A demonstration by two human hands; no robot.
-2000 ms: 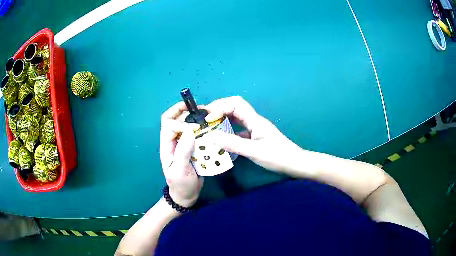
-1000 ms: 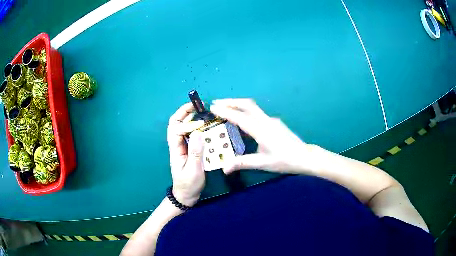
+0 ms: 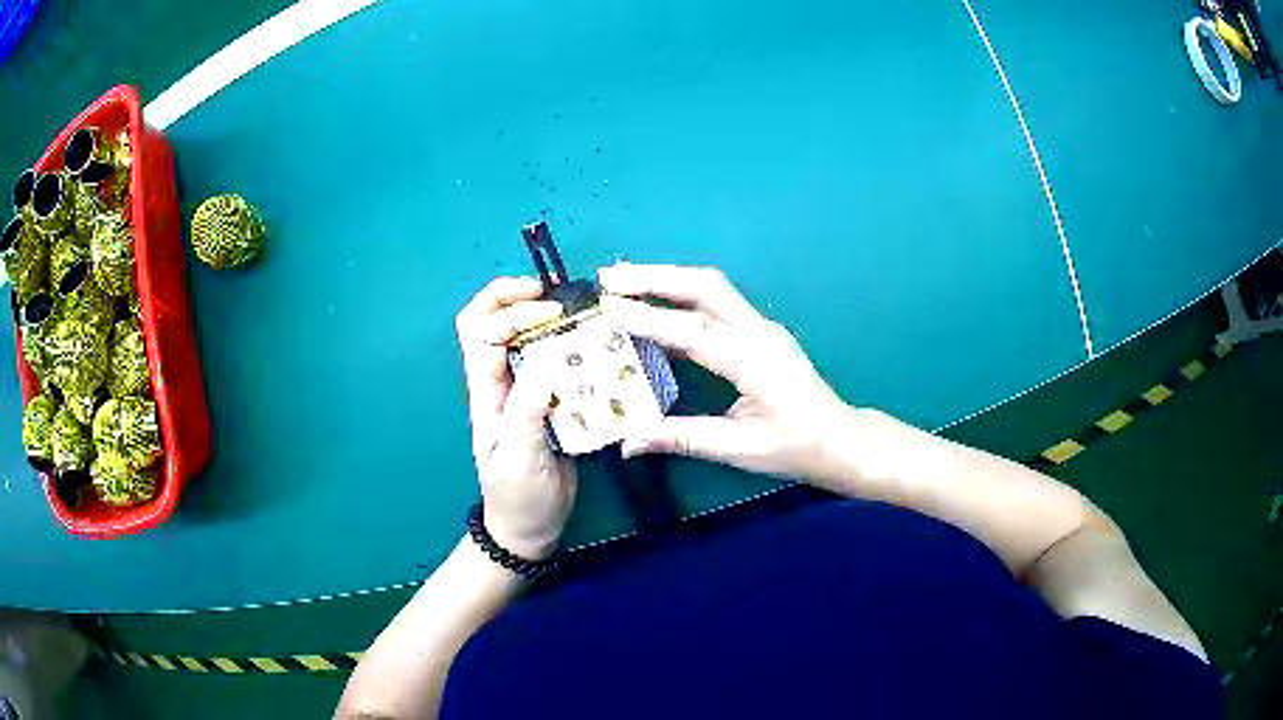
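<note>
The white microphone body [image 3: 597, 390] is in both hands near my torso, its face with several small buttons turned up. A black microphone stem [image 3: 543, 256] sticks up from its top, with no head on it. A gold trim plate [image 3: 557, 324] shows at the top end. My left hand [image 3: 514, 408] holds the body's left side. My right hand [image 3: 746, 373] is around the right side, thumb at the lower edge and fingers at the top. The dark handle [image 3: 645, 481] shows partly below the body.
A red plastic bin [image 3: 175, 324] of gold mesh heads with black collars stands at the left. One loose gold mesh head [image 3: 228, 231] lies beside it. A tape roll [image 3: 1211, 61] and hand tools [image 3: 1251, 31] lie at the far right corner of the worktop [image 3: 844, 169].
Over the last second the microphone body has moved slightly up and left with both hands. My right fingers have closed in toward its top. The stem's slotted side now shows.
</note>
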